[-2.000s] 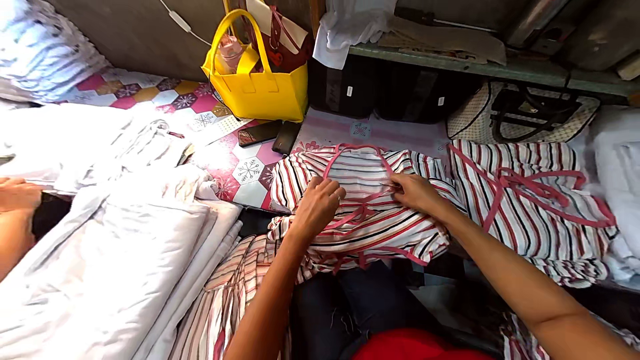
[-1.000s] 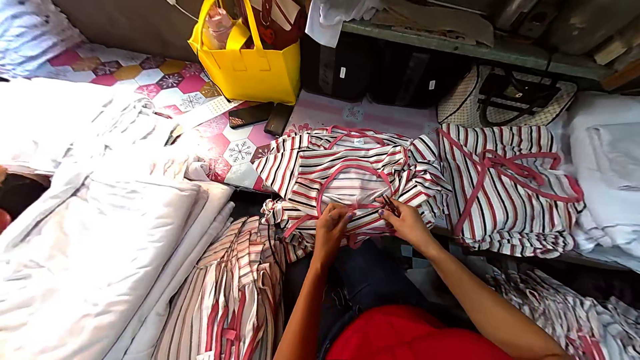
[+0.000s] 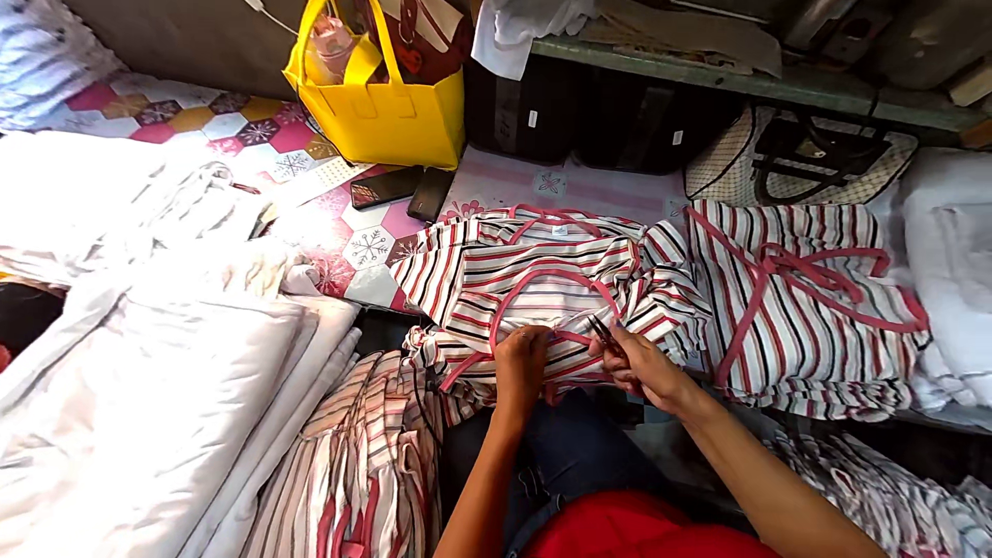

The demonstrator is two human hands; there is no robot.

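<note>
In the head view a striped garment with pink trim (image 3: 542, 263) lies spread in front of me, its round pink-edged opening near the middle. My left hand (image 3: 525, 350) pinches the garment at the lower rim of that opening. Small dark thread snips (image 3: 603, 333) are held in my right hand (image 3: 639, 364), their tips pointing up and left over the trim, close to my left hand. Whether the blades touch the cloth cannot be told. To the right lies a folded striped garment with a pink tie (image 3: 806, 294).
White folded cloth (image 3: 155, 403) is heaped at the left, beside hanging striped garments (image 3: 349, 465). A yellow handbag (image 3: 387, 116), two phones (image 3: 387, 187), black cases (image 3: 527, 108) and a checked bag (image 3: 829, 155) stand behind. More white cloth (image 3: 949, 263) lies far right.
Both hands have moved down toward the near edge of the garment and closer together. The garment's round opening has been drawn nearer. The snips now show plainly in my right hand.
</note>
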